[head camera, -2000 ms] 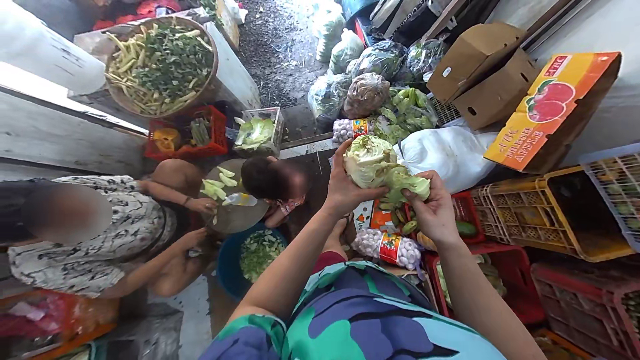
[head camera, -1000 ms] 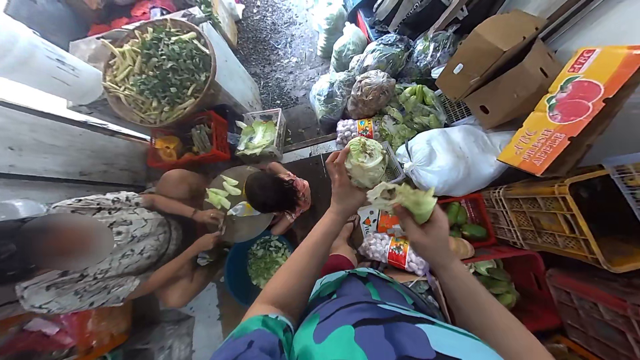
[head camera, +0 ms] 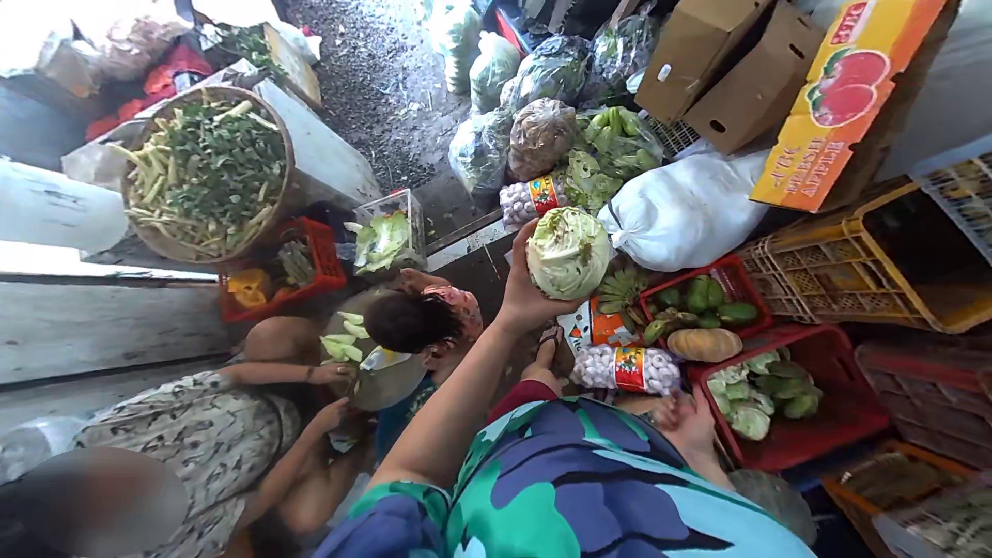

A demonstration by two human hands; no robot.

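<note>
A pale green cabbage head (head camera: 568, 253) with brown specks is gripped in my left hand (head camera: 521, 291), held out in front of my body. My right hand (head camera: 682, 422) is low by my side, close to the red crate (head camera: 841, 387); it holds nothing that I can see, and its fingers look loosely spread. Cabbage leaves (head camera: 763, 391) lie in that crate. Below the cabbage is a net bag of garlic (head camera: 626, 369), with an orange squash (head camera: 704, 345) to its right.
Left, a person sits with hands at cut vegetables (head camera: 345, 341) beside a child (head camera: 415, 322). A round basket of greens (head camera: 213, 174) stands on a white surface. A white sack (head camera: 682, 209), bagged vegetables (head camera: 542, 139), cardboard boxes (head camera: 697, 58) and yellow crates (head camera: 860, 263) crowd the right.
My right hand has gone from beside the cabbage, where it held loose leaves, down to the red crate. The leaves are out of that hand. My left hand still holds the cabbage.
</note>
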